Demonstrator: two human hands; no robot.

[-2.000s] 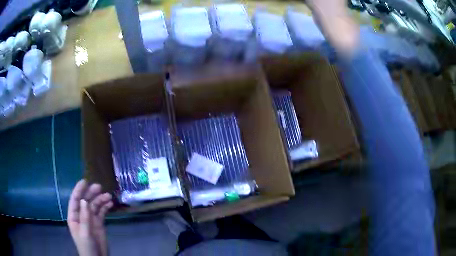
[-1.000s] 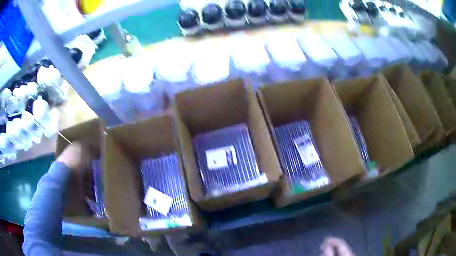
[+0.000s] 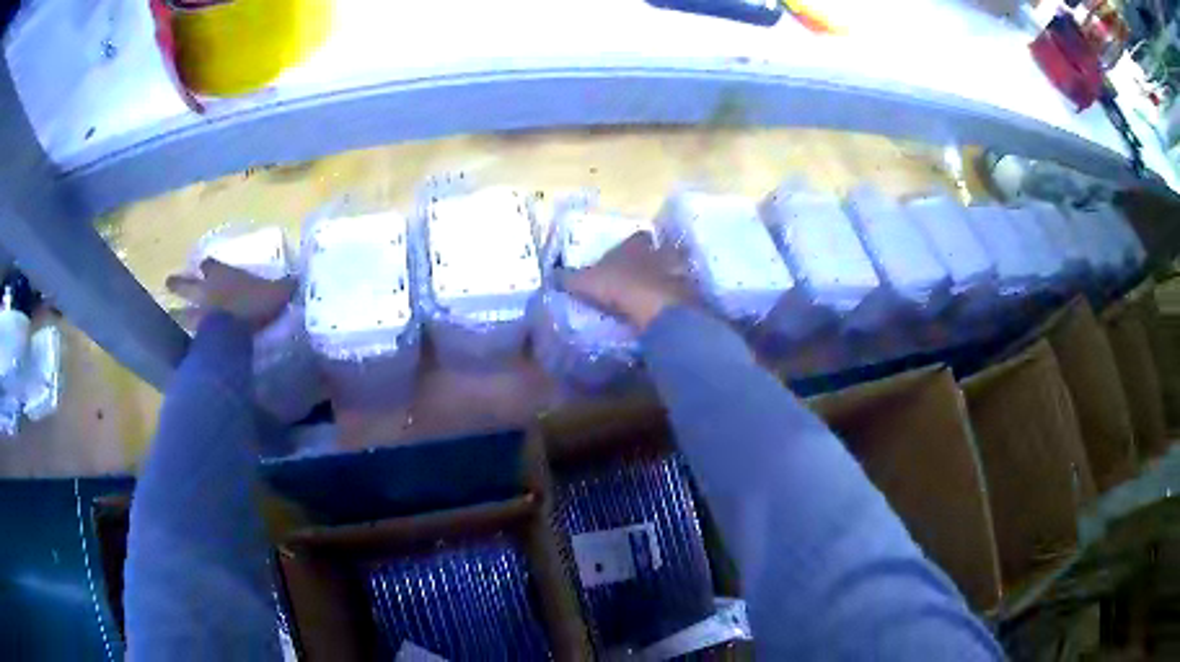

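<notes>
Bagged white-lilac main units point(image 3: 360, 285) stand in a long row behind the cartons. My left hand point(image 3: 240, 291) is on the leftmost unit point(image 3: 246, 246), its fingers spread over the top and left side. My right hand point(image 3: 632, 278) grips the fourth unit from the left point(image 3: 598, 339), thumb at its left side and fingers over its top. Two more units stand between my hands. Cartons nearest me hold ribbed dark panels point(image 3: 634, 517); one panel has a white leaflet point(image 3: 617, 555) on it. My forearms hide parts of the cartons.
A white metal shelf edge point(image 3: 518, 104) runs above the units, with a yellow round object point(image 3: 246, 39) on it. A metal post point(image 3: 91, 246) stands at left. More open cartons point(image 3: 906, 453) continue to the right. White bagged parts point(image 3: 26, 369) lie at far left.
The view has moved up and closer to the row of units. My left hand has left the leftmost carton and my right hand has come up from the lower edge; both are now on units.
</notes>
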